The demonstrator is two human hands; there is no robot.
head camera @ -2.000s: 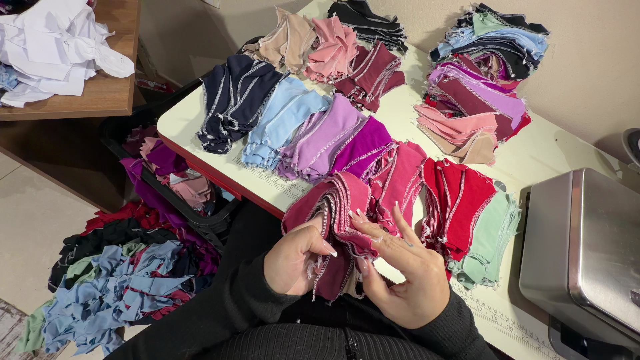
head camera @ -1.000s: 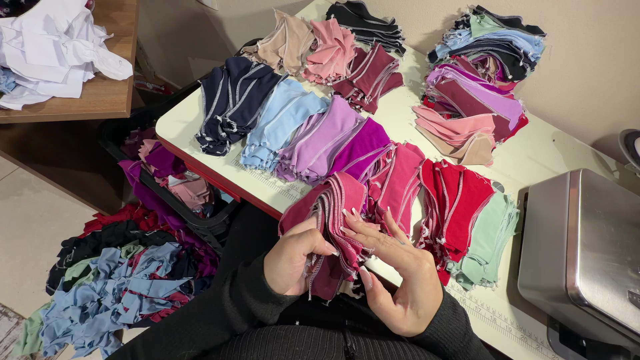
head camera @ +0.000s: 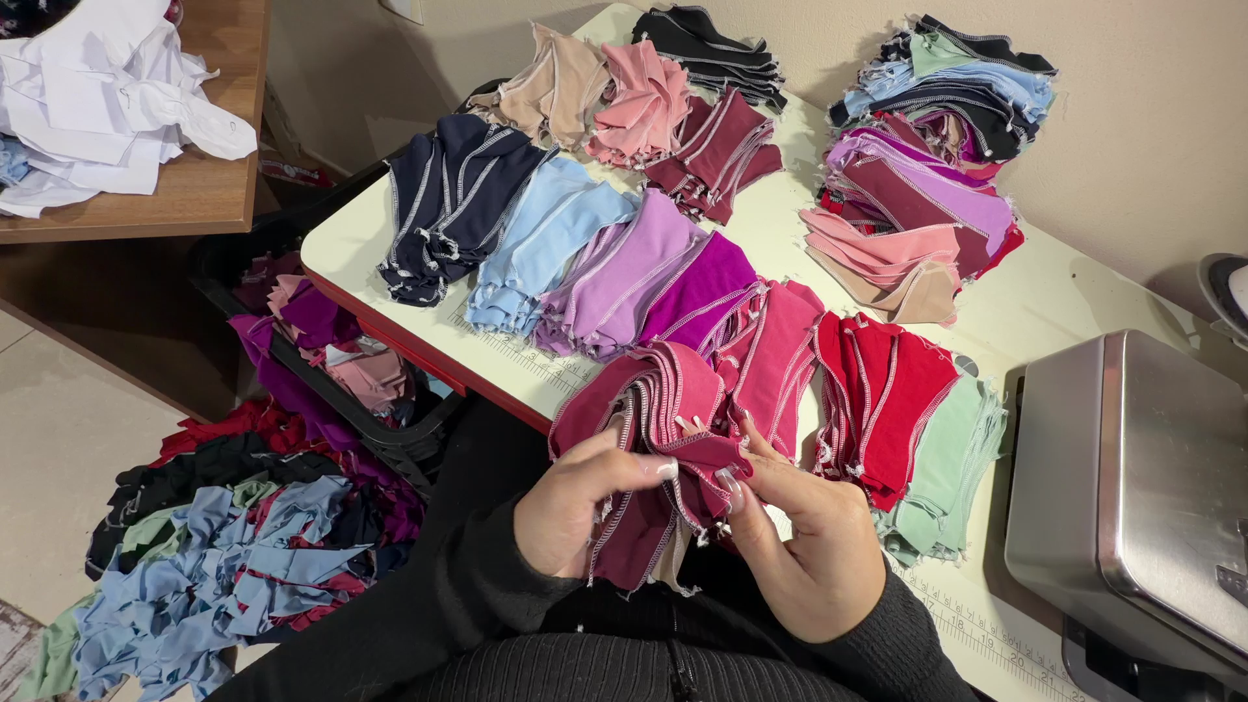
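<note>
A thick bundle of dark pink and maroon fabric pieces (head camera: 643,390) with overlocked edges is folded over my left hand (head camera: 575,502), whose thumb presses on its front layers. My right hand (head camera: 804,531) pinches the edge of one dark pink piece between thumb and fingers. Beige cloth shows at the bundle's lower end. Just beyond lie a pink stack (head camera: 780,361), a purple stack (head camera: 702,292) and a red stack (head camera: 882,400). Mint green pieces (head camera: 946,468) lie beside the red ones. The fingers of my left hand are partly hidden in the cloth.
Lilac (head camera: 624,273), light blue (head camera: 546,239) and navy stacks (head camera: 458,205) continue the row on the white table (head camera: 341,239). Mixed piles (head camera: 926,195) lie at its back. A metal machine housing (head camera: 1102,487) stands right. A black basket (head camera: 390,429) and heaped scraps (head camera: 214,575) are lower left.
My right fingers have moved from resting on the bundle's layers to pinching one piece's edge, which is now pulled out to the right. My left hand keeps its hold.
</note>
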